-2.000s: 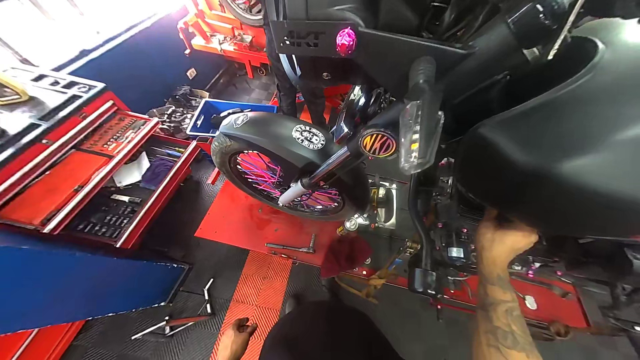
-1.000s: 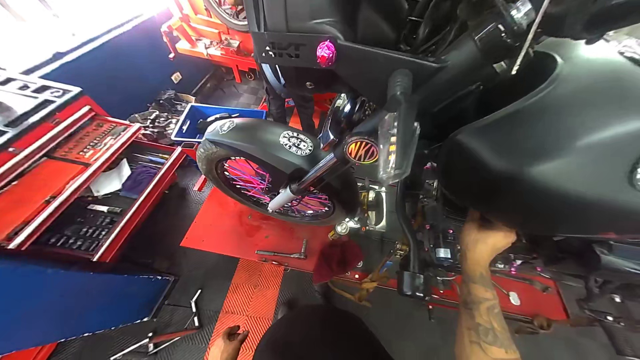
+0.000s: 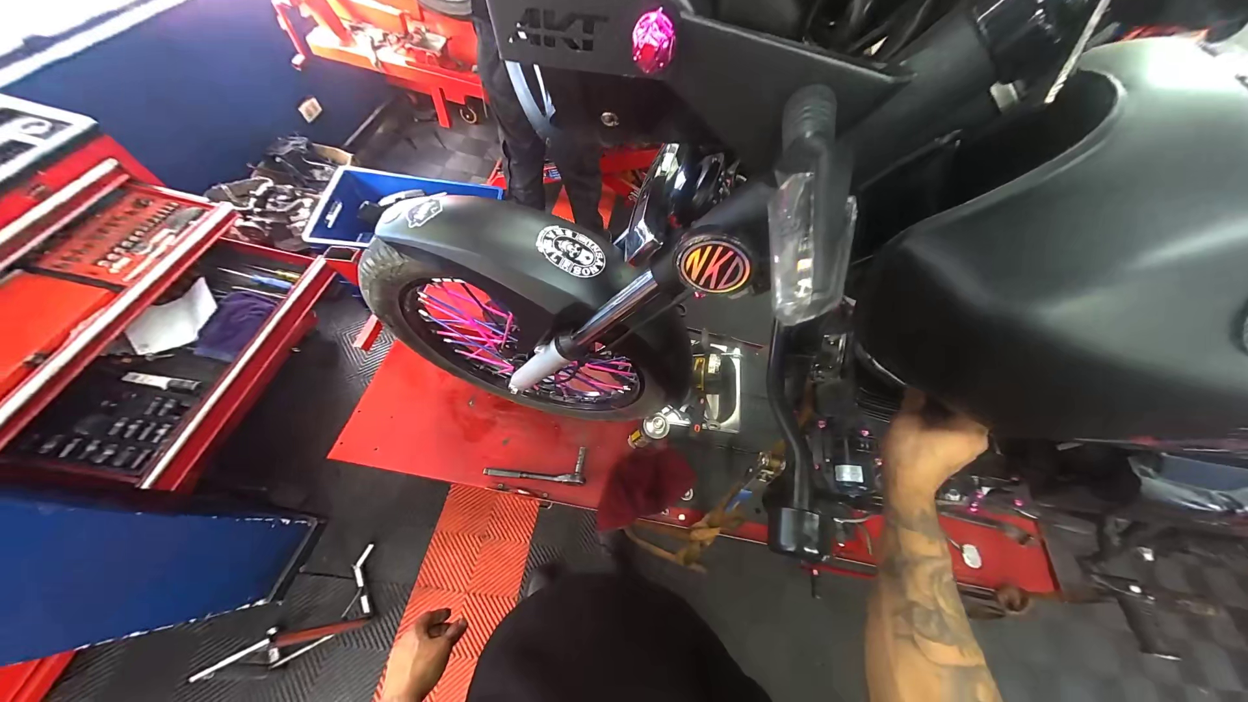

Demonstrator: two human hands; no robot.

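Note:
My right hand point(image 3: 931, 439) reaches up under the lower edge of the black fuel tank point(image 3: 1053, 292) of a motorcycle. Its fingers are hidden there, so what they touch cannot be made out. My left hand point(image 3: 435, 639) hangs low over the orange floor tiles, fingers loosely curled, with nothing seen in it. Left of the tank are the front fork point(image 3: 614, 312) and the front wheel point(image 3: 478, 331) with pink and purple spokes. Between tank and fork hangs a clear turn signal point(image 3: 809, 244). A ratchet wrench point(image 3: 541, 477) lies on the red lift platform point(image 3: 419, 409).
A red tool chest with open drawers point(image 3: 166, 429) stands at left, near a blue panel point(image 3: 146, 561). A blue crate point(image 3: 341, 205) is behind the wheel. Metal tools point(image 3: 292, 639) lie on the floor. A person's legs point(image 3: 536, 146) stand beyond the wheel. A dark red cloth point(image 3: 648, 487) is at the platform's edge.
Both hands keep much the same places, the right one under the tank and the left one low over the floor.

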